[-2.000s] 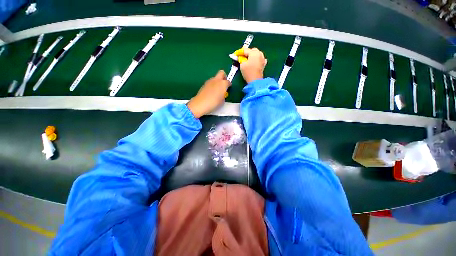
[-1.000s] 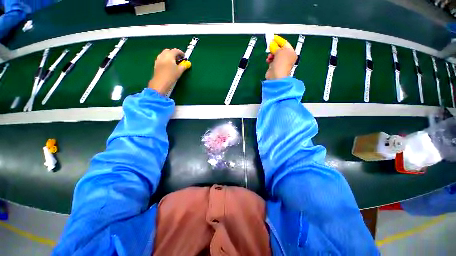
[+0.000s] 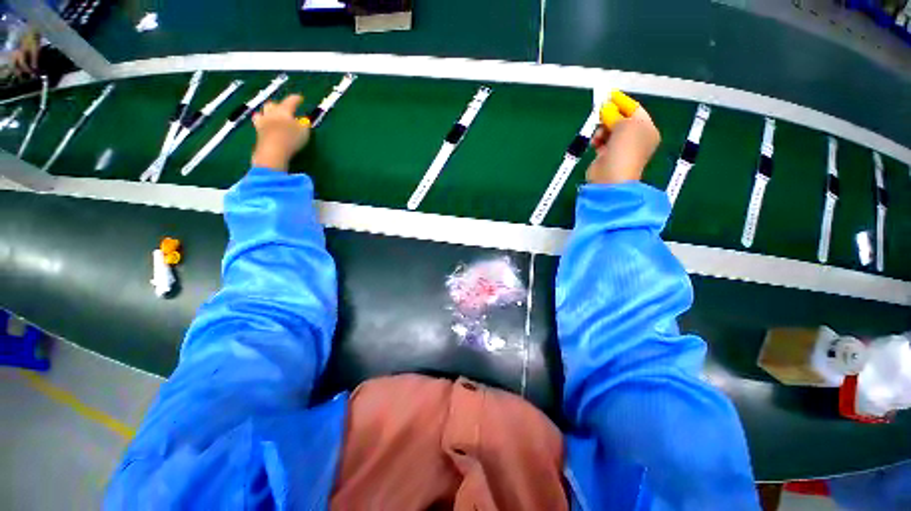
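Watches with dark cases and pale straps lie slantwise across the green belt, one of them in the open middle. My left hand, with a yellow finger cot, is at the case of a watch farther left; whether it grips the watch is unclear. My right hand is raised over the upper strap of another watch. Its yellow-covered fingertips are closed together, with a small white piece beside them that partly blends with the strap.
A pile of pink and clear scraps lies on the near bench. Orange-yellow cots on a white piece lie at left. A tan box, red tray and white material are at right. Pale rails edge the belt.
My left hand has let go of the watch it touched and moved to another one farther left. My right hand stays raised near a strap. The view has shifted, so the bench items appear farther right.
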